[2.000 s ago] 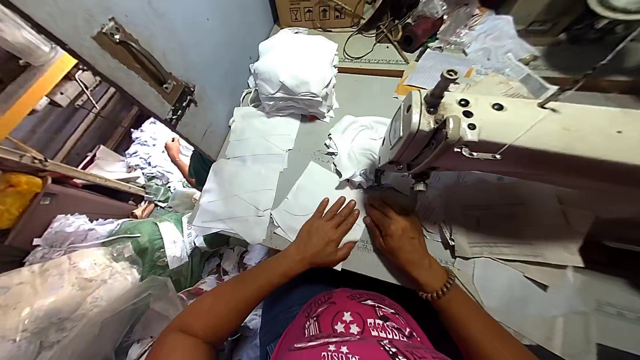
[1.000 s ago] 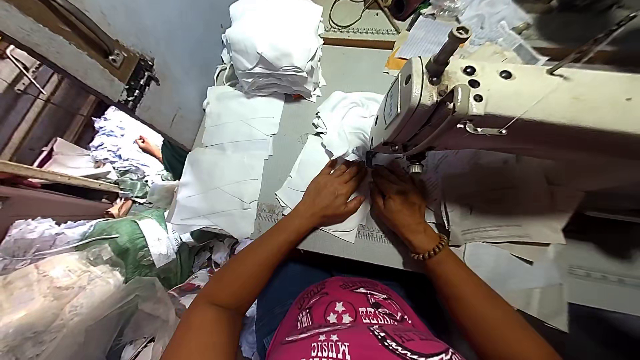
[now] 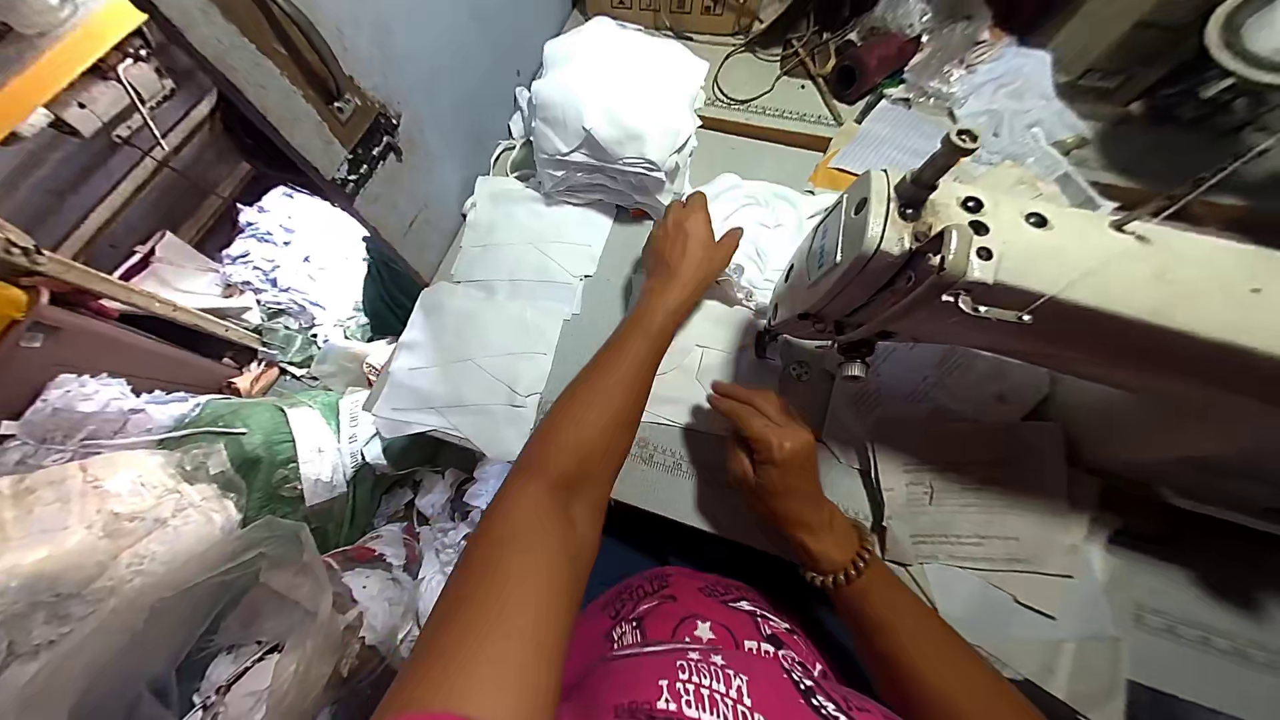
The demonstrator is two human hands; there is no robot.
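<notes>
My left hand [image 3: 688,250] reaches to the lower edge of a tall stack of white fabric pieces [image 3: 615,105]; its fingertips meet the stack, and whether they pinch a piece cannot be told. My right hand [image 3: 770,450] hovers at or just over the lower edge of a white fabric piece [image 3: 690,375], fingers loosely spread, left of the sewing machine's needle area. The sewing machine [image 3: 1100,270] stands at the right. Crumpled white fabric [image 3: 765,225] lies behind its head. Flat white pieces with drawn or cut lines [image 3: 480,350] lie in piles at the left of the table.
Printed papers [image 3: 975,500] lie under the machine arm. A dark red thread cone [image 3: 870,68] and cables are at the back. Left of the table are a green sack [image 3: 250,450], clear plastic bags [image 3: 230,600] and a heap of white scraps [image 3: 300,250]. A wall [image 3: 450,90] borders the table.
My left hand has moved from beside the needle area back to the tall fabric stack. My right hand has drawn back a little from the needle. The other person's hand at the left is out of sight.
</notes>
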